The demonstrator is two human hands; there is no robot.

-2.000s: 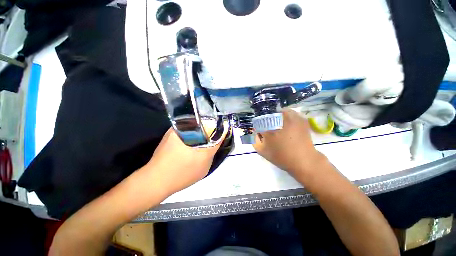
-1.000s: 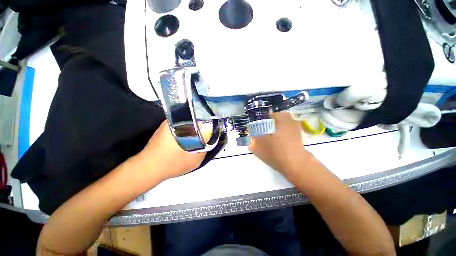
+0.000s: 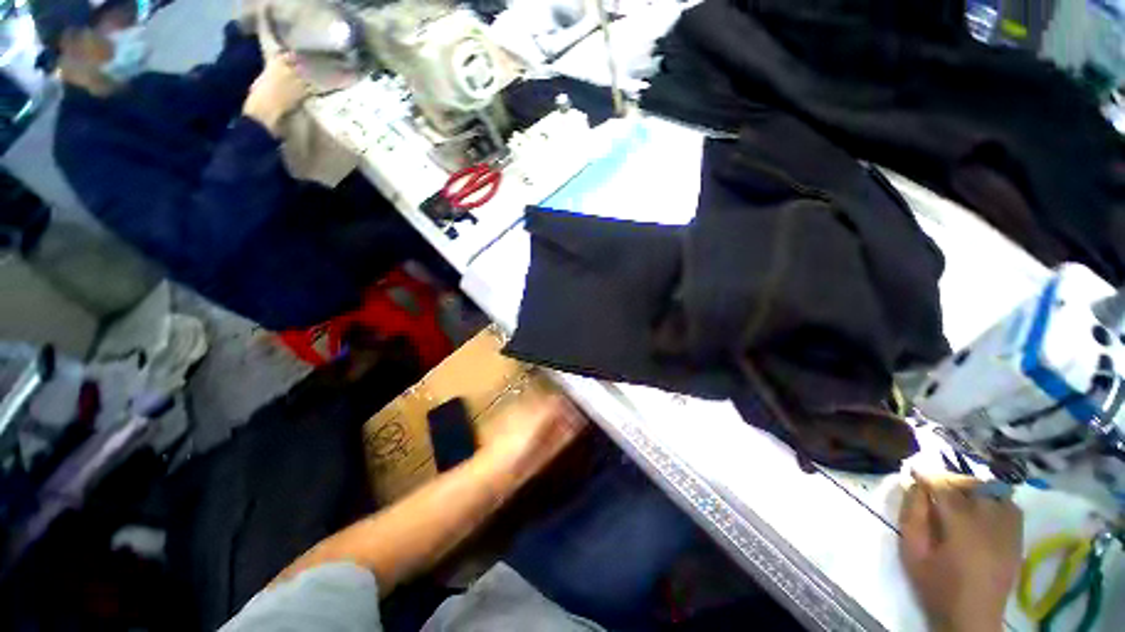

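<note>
The dark garment (image 3: pixel 790 284) lies bunched on the white table, left of the sewing machine head (image 3: pixel 1049 358). My right hand (image 3: pixel 956 537) is at the table beside the needle area, next to the garment's end; whether its fingers hold anything is unclear. My left hand (image 3: pixel 537 432) is blurred, below the table's front edge, over the cardboard box (image 3: pixel 401 414). Its fingers are too blurred to tell whether it holds anything. Scissors with yellow and green handle loops (image 3: pixel 1049 574) lie right of my right hand.
A phone (image 3: pixel 452 435) lies on the box. Red-handled scissors (image 3: pixel 473 187) lie on the neighbouring table. A masked person in dark blue (image 3: pixel 185 198) sits at another machine (image 3: pixel 450 74). More dark cloth (image 3: pixel 913 99) lies behind. A measuring tape (image 3: pixel 703 494) runs along the table's front edge.
The view has swung left. My left hand has left the machine and moved down beside the table over the box. My right hand stays near the needle area.
</note>
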